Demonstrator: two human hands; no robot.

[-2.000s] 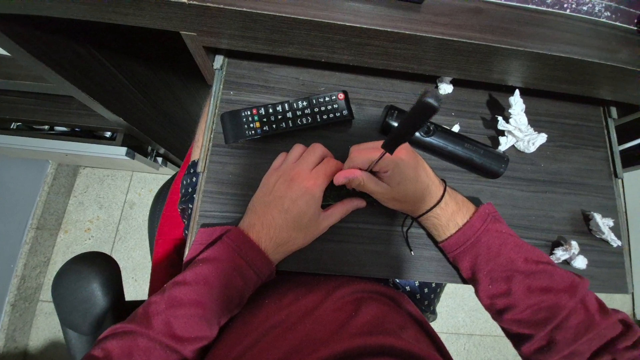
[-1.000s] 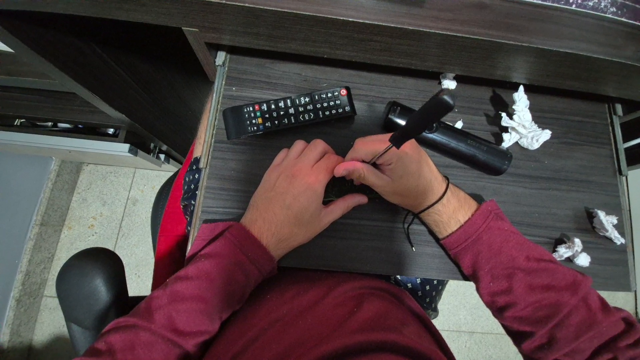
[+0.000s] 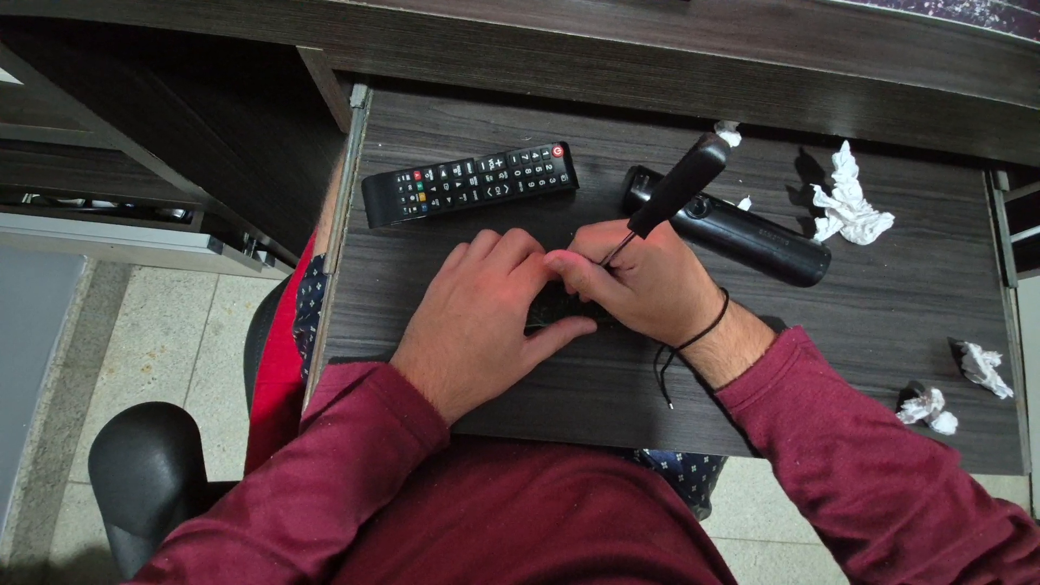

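Note:
My right hand (image 3: 650, 284) is closed around the metal shaft of a black-handled screwdriver (image 3: 681, 185), whose handle leans up to the right and whose tip is hidden. My left hand (image 3: 487, 313) rests over a dark object (image 3: 561, 307) on the drawer surface, thumb at its near edge; the hands cover most of it, so its kind is unclear. The two hands meet at the fingertips. Beyond my left hand a black remote control (image 3: 471, 184) lies with its buttons up. A glossy black remote-like casing (image 3: 731, 229) lies beyond my right hand, partly behind the screwdriver handle.
Crumpled white paper (image 3: 849, 199) lies at the back right, with smaller pieces (image 3: 928, 410) at the right front. The pull-out wooden surface (image 3: 877, 325) runs between metal side rails (image 3: 1004, 236), under a dark desk edge (image 3: 650, 77). A black chair armrest (image 3: 146, 455) is at lower left.
The screwdriver handle has tilted further to the right since the earliest frame. Both hands stay in nearly the same place, and the remote control and casing have not plainly moved.

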